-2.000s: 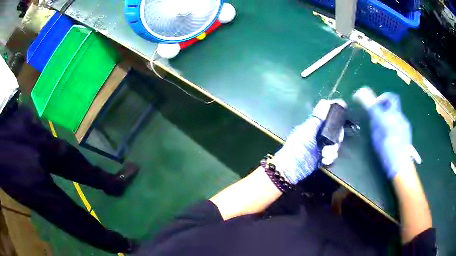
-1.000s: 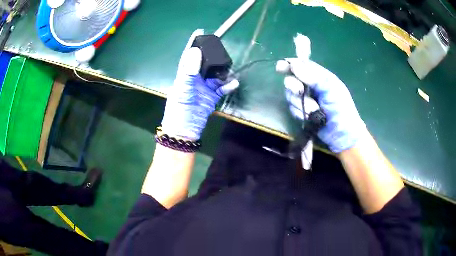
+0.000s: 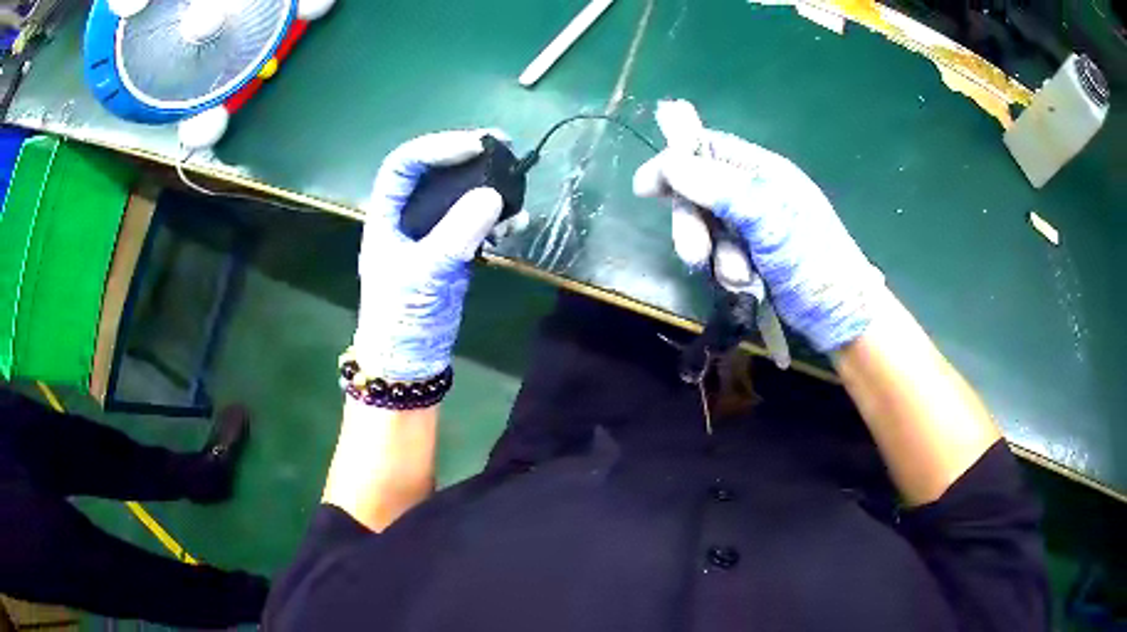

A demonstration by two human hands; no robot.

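Note:
My left hand (image 3: 420, 247), in a pale blue-white glove, is closed around a black power adapter (image 3: 452, 195) above the bench's front edge. A thin black cord (image 3: 581, 119) arcs from the adapter to my right hand (image 3: 779, 228), also gloved. My right fingers grip the cord, and its dark bundled part (image 3: 723, 331) hangs below the fist over the bench edge. A white brush (image 3: 772, 331) is in the same hand; its slim end shows below the fist, and a pale end shows above the fingers.
A white stick (image 3: 566, 42) lies on the green bench (image 3: 921, 173). A whitish bottle (image 3: 1060, 121) stands at right, with a small pale scrap (image 3: 1044, 228) below it. A blue fan (image 3: 198, 49) is at upper left, a green bin (image 3: 56, 253) at left. A person's dark-clothed legs (image 3: 111, 482) are lower left.
The view has swung right from the first frame. Since one second ago, my left hand has lowered slightly and turned the adapter, its cord end now toward my right hand. My right hand moved slightly left.

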